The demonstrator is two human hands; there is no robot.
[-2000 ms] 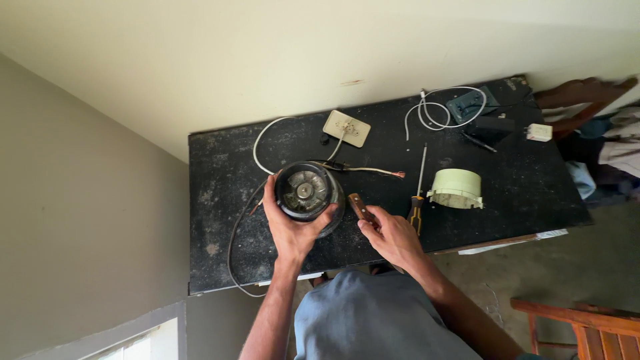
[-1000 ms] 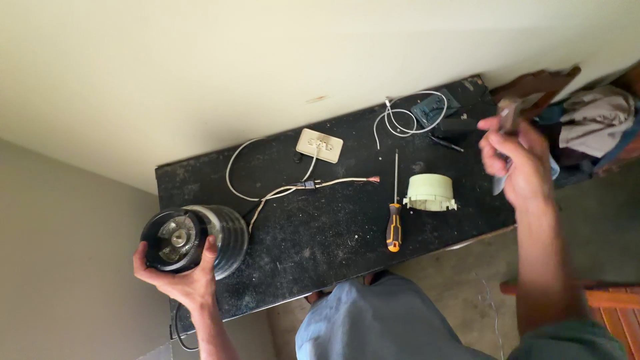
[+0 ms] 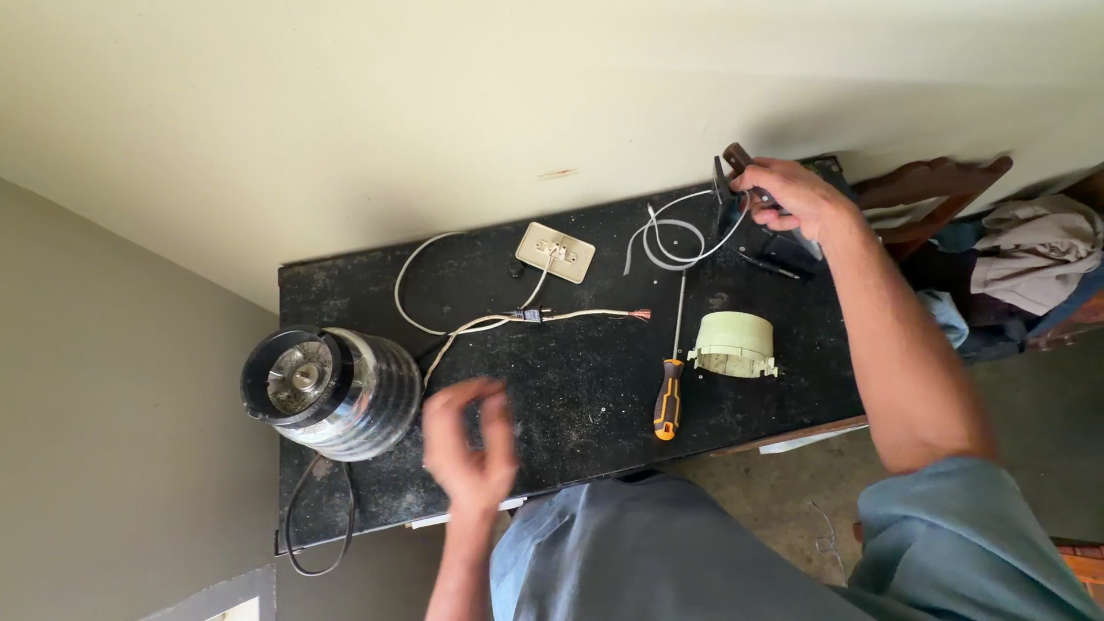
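Note:
My left hand (image 3: 470, 440), blurred and empty with its fingers apart, hovers over the front of the black table, right of a metal-cased appliance base (image 3: 371, 397) with a black rim and round hollow top. At the back right my right hand (image 3: 780, 194) grips a tool's brown wooden handle (image 3: 738, 158); its blade is mostly hidden. A thin dark plate (image 3: 720, 194) stands tilted beside those fingers, and I cannot tell whether they hold it too. A yellow-and-black screwdriver (image 3: 668, 401) lies near the pale green plastic ring (image 3: 736, 343).
A socket plate (image 3: 556, 252) lies on the black table (image 3: 535, 388) with a white cable and a plug (image 3: 529, 316). Bare copper strands (image 3: 640, 315) end one cord. A black cord (image 3: 297, 526) loops over the front edge. Clothes (image 3: 1031, 250) and a wooden chair (image 3: 940, 198) are at right.
The appliance base was in my left hand; it now stands at the table's left end, released. My right hand has carried the wooden-handled tool from beside it to the back right.

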